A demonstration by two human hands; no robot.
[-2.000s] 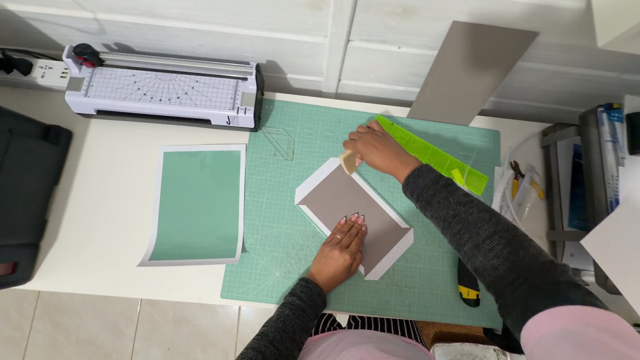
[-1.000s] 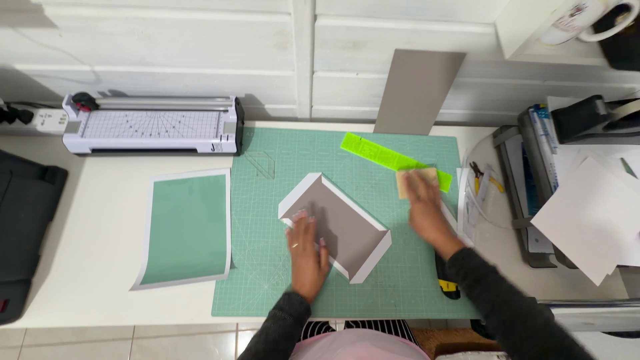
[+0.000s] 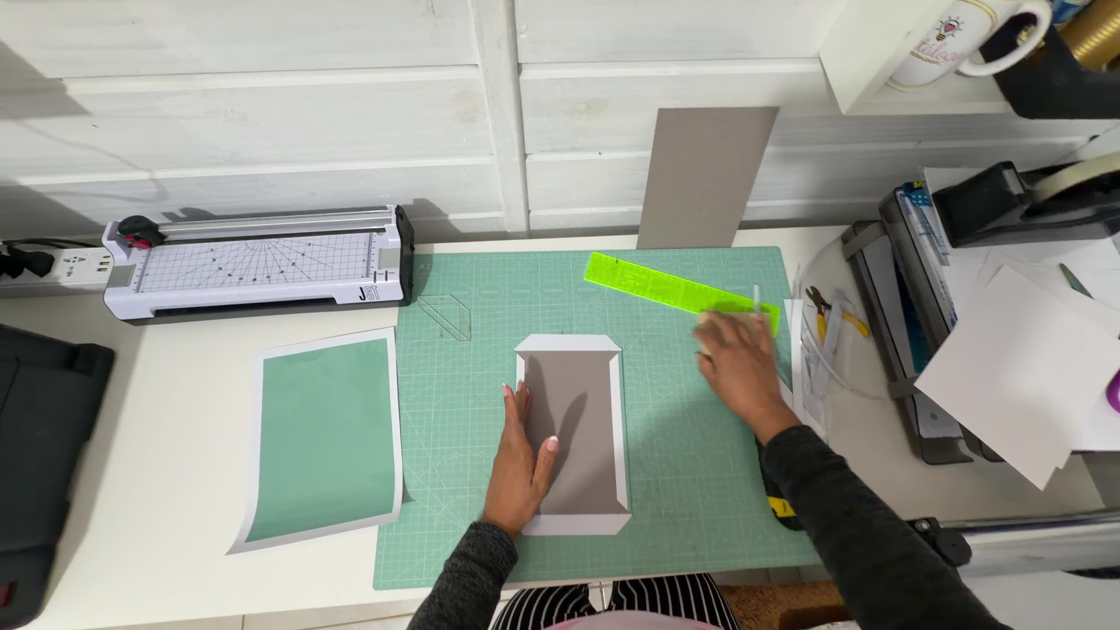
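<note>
A grey board [image 3: 573,437] with white paper edges lies upright on the green cutting mat [image 3: 682,490]; its long side strips are folded onto it, while flaps with angled corners stick out at both short ends. My left hand [image 3: 521,459] rests on its left edge, fingers apart. My right hand [image 3: 737,363] is at the right of the mat, over a pale flat piece [image 3: 713,320] mostly hidden by the fingers, beside the neon green ruler [image 3: 674,285]. Whether the hand grips that piece is unclear. Near the right wrist lies a black and yellow cutter [image 3: 781,506], partly covered by the sleeve.
A green sheet with a white border [image 3: 328,442] lies left of the mat. Behind it stands a paper trimmer [image 3: 262,262]. A grey board [image 3: 707,175] leans on the wall. Pliers [image 3: 820,311], a file rack [image 3: 910,350] and a tape dispenser [image 3: 989,206] are at right.
The covered board has turned from slanted to upright under my left hand. My right hand has moved from the board to the ruler's right end, with the pale piece seen in it one second ago.
</note>
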